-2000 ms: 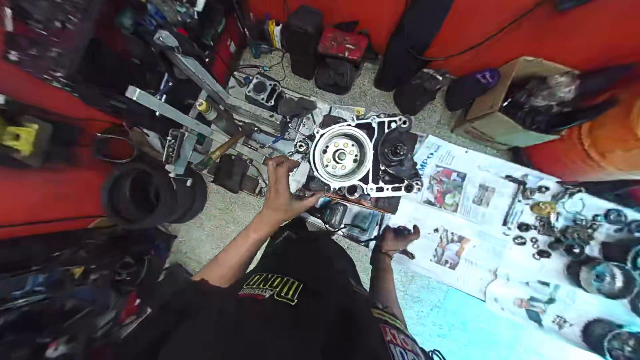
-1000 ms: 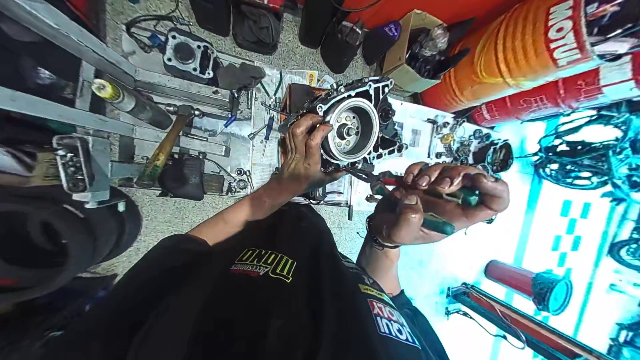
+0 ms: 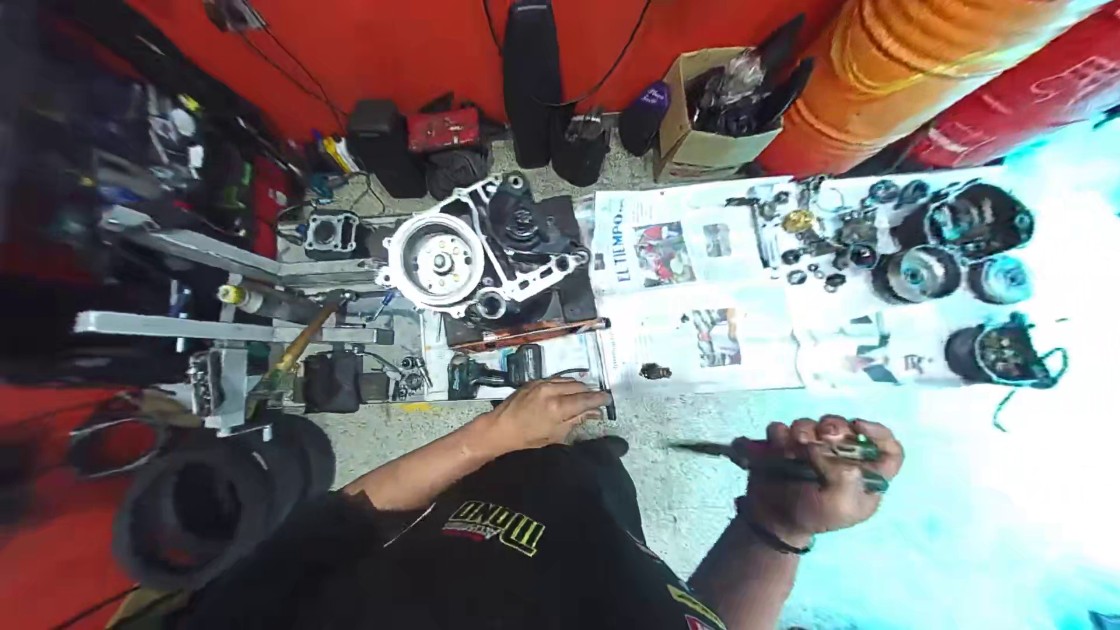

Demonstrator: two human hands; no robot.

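My right hand (image 3: 818, 477) is closed around a pair of pliers (image 3: 731, 450) with dark green handles, held over the floor with the jaws toward the left. My left hand (image 3: 551, 411) rests at the near edge of the work area, its fingertips at a thin dark bar (image 3: 605, 385); whether it grips the bar I cannot tell. Just beyond that hand lies a cordless power tool (image 3: 494, 372). Farther off, the engine crankcase (image 3: 534, 276) with its round flywheel rotor (image 3: 440, 260) facing up sits on a dark support.
Newspaper sheets (image 3: 761, 319) on the right carry gears, small parts and a clutch basket (image 3: 923, 273). To the left are a metal frame (image 3: 188, 325), a hammer (image 3: 302, 343), an engine cylinder (image 3: 331, 234) and tires (image 3: 223, 499). A cardboard box (image 3: 717, 144) and drums (image 3: 919, 70) stand behind.
My right hand has drawn back to the right from the crankcase with the pliers. My left hand has let go of the crankcase and come down to the near edge. The view has shifted widely.
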